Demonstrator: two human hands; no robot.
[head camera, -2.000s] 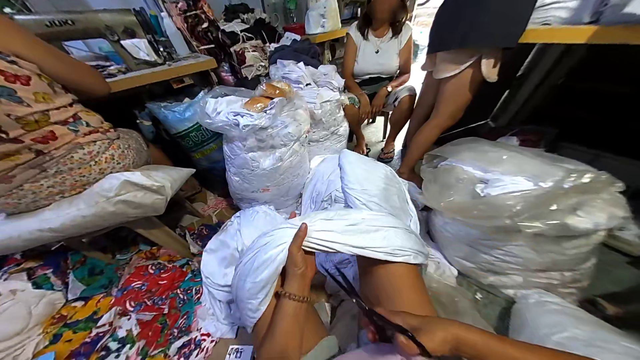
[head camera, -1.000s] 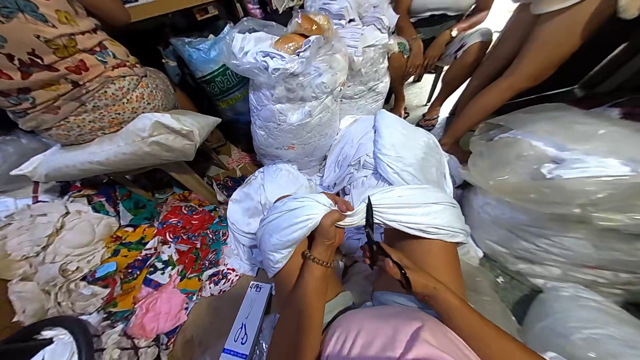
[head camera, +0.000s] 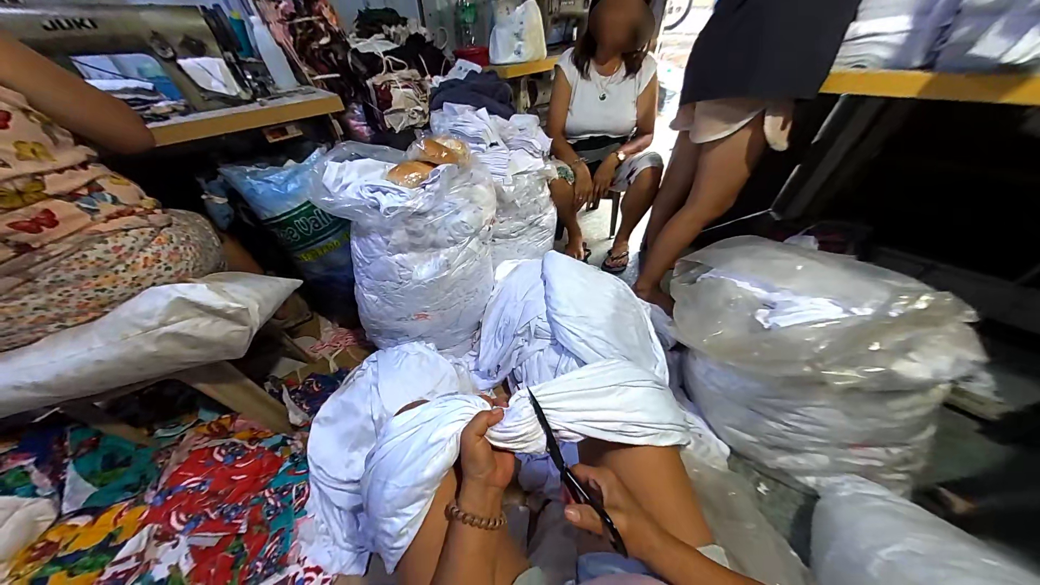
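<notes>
White fabric (head camera: 609, 402) lies bunched across my lap and between my knees, with more of it heaped beyond. My left hand (head camera: 485, 455), with a beaded bracelet at its wrist, pinches a gathered part of the cloth. A pair of dark scissors (head camera: 555, 447) is in my right hand (head camera: 605, 504), its blades pointing up and forward against the cloth just right of my left fingers. The blades look nearly closed; whether cloth is between them cannot be told.
Clear plastic sacks of white cloth stand ahead (head camera: 422, 268) and at right (head camera: 812, 390). Colorful fabric scraps (head camera: 219, 487) cover the floor at left, near a white sack (head camera: 154, 341) on a wooden bench. People sit at left and ahead; another stands. A sewing machine (head camera: 122, 41) is upper left.
Two seconds ago the scissors stood apart from my left hand with their blades spread; now they are at the cloth beside it, their blades nearer together. The view dipped and rose again.
</notes>
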